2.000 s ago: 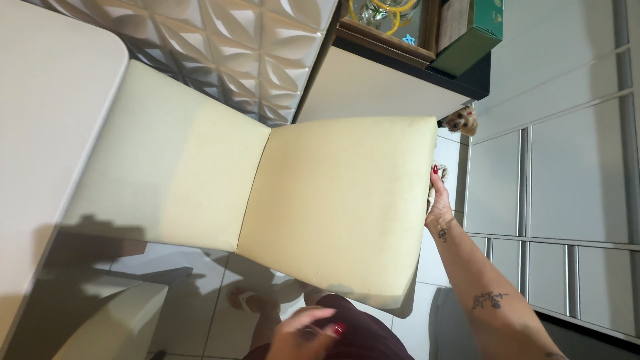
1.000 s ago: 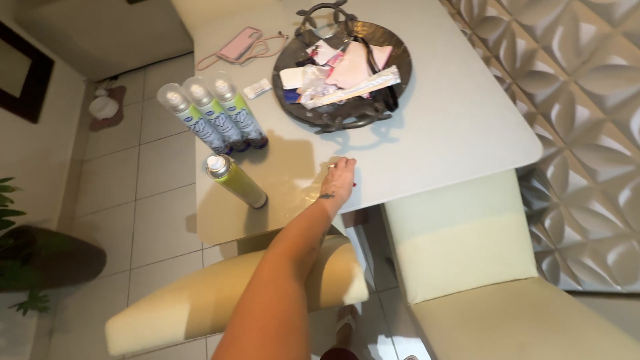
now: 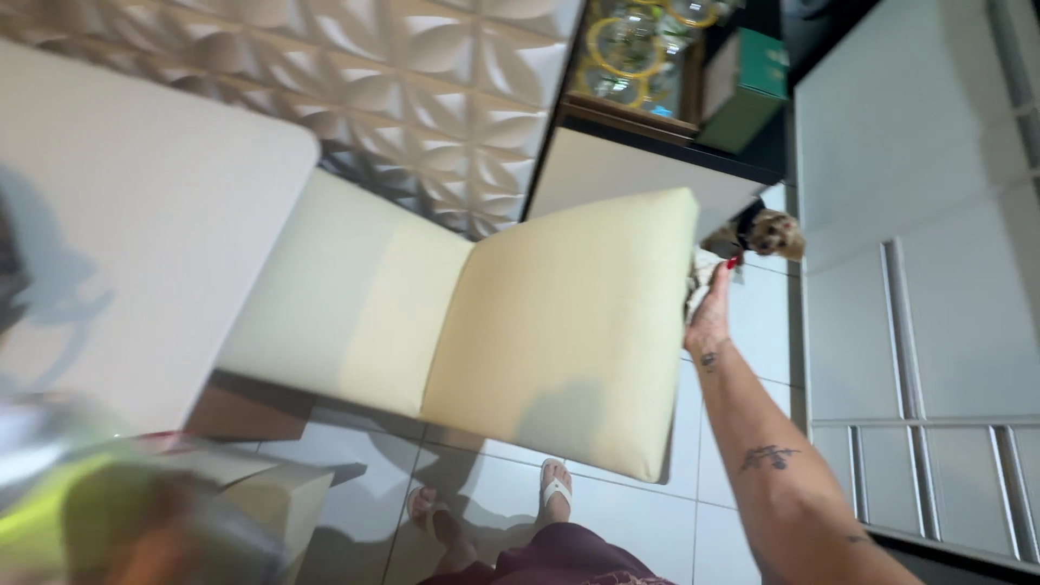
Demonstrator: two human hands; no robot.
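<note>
A cream upholstered chair (image 3: 561, 325) has its backrest toward the right and its seat partly under the white table (image 3: 146, 219). At the backrest's outer edge, my right hand (image 3: 711, 313) is closed on a crumpled, light-coloured cloth (image 3: 697, 280), its thumb up; the fingers are largely hidden. Low on the left, very near the camera, my left hand (image 3: 158, 528) is a heavy blur around a green and silvery object (image 3: 57, 496), which looks like a spray can. Its fingers cannot be made out.
A small dog (image 3: 772, 233) stands on the tiles beyond the backrest. Behind the chair is a cabinet (image 3: 642, 175) with a glassware tray (image 3: 634, 110) and a green box (image 3: 743, 89). Another cream chair (image 3: 268, 496) is at lower left. White panels (image 3: 910, 203) line the right side; a textured wall (image 3: 390, 89) rises behind.
The view has swung from the tabletop back to the chair. The green object, absent from the view two seconds ago, is now at my left hand. My right hand is again at the backrest's edge.
</note>
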